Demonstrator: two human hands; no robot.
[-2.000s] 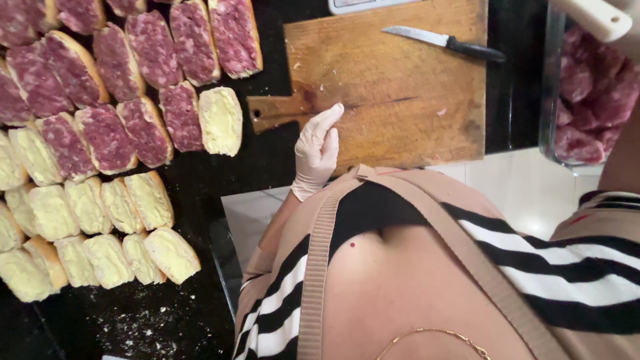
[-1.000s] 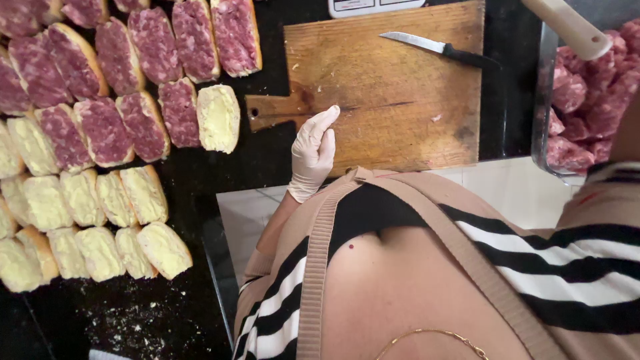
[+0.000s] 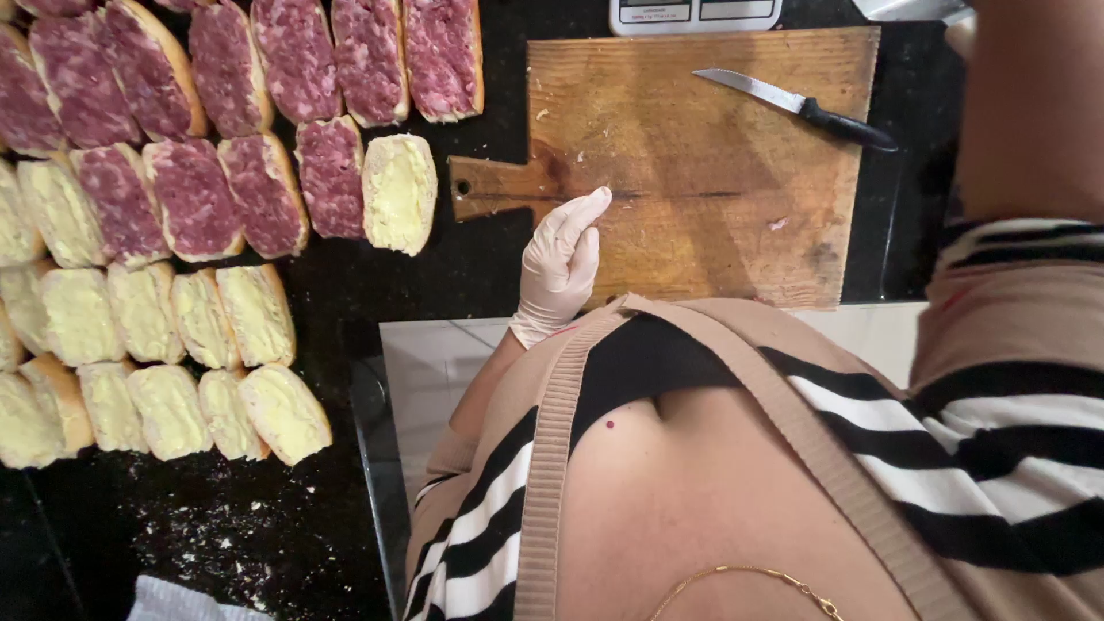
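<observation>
My left hand (image 3: 561, 263), in a pale glove, rests by the lower left edge of the wooden cutting board (image 3: 690, 233). Its fingers lie together and slightly curled, with the thumb a little apart and nothing seen in its grasp. A serrated knife with a black handle (image 3: 845, 128) lies on the board's upper right, its handle reaching past the edge. From the right, my bare forearm (image 3: 1031, 112) extends upward; my right hand is out of view. Beside it, a metal blade or tool (image 3: 914, 9) and a small pale piece show partly at the top edge.
Bread halves with raw ground meat (image 3: 444, 60) stand in rows at upper left on a dark countertop (image 3: 388, 280). Bread halves with a pale yellow spread (image 3: 285, 410) lie below them. Crumbs and a whitish cloth (image 3: 185, 604) are lower left. A kitchen scale (image 3: 694, 13) touches the top edge.
My right arm has come up along the right side. The container of meat chunks and the pale tool handle seen there before no longer show. My left hand has stayed by the board.
</observation>
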